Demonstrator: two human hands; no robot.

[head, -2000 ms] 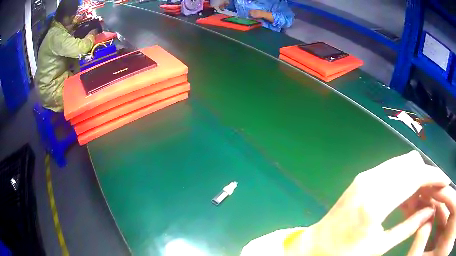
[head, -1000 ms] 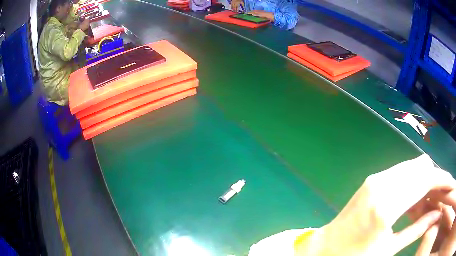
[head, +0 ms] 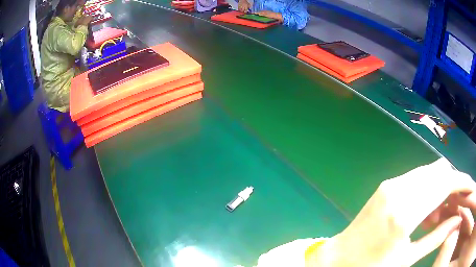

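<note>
A small USB stick (head: 239, 198), grey-silver with a pale end, lies on the green surface (head: 172, 177) in front of me. My left hand (head: 412, 203) is at the lower right, overexposed, its fingers bent toward the right edge. No object shows in it, but the fingertips are hard to make out. More fingers at the right edge may be my right hand; I cannot tell. A dark tablet (head: 128, 70) lies on a stack of orange foam pads (head: 141, 112) at the left, apart from my hand.
Another tablet (head: 343, 51) lies on orange pads (head: 344, 69) across the belt. White scraps (head: 432, 125) lie on the far ledge. A person in blue (head: 292, 13) handles a tablet (head: 256, 19) at the far side. A person in yellow-green (head: 60, 55) sits at the left on a blue stool (head: 61, 135).
The view shifts slightly. The USB stick and the stack stay in place on the surface. My hand keeps nearly the same pose. The seated person's hands are raised closer to the face.
</note>
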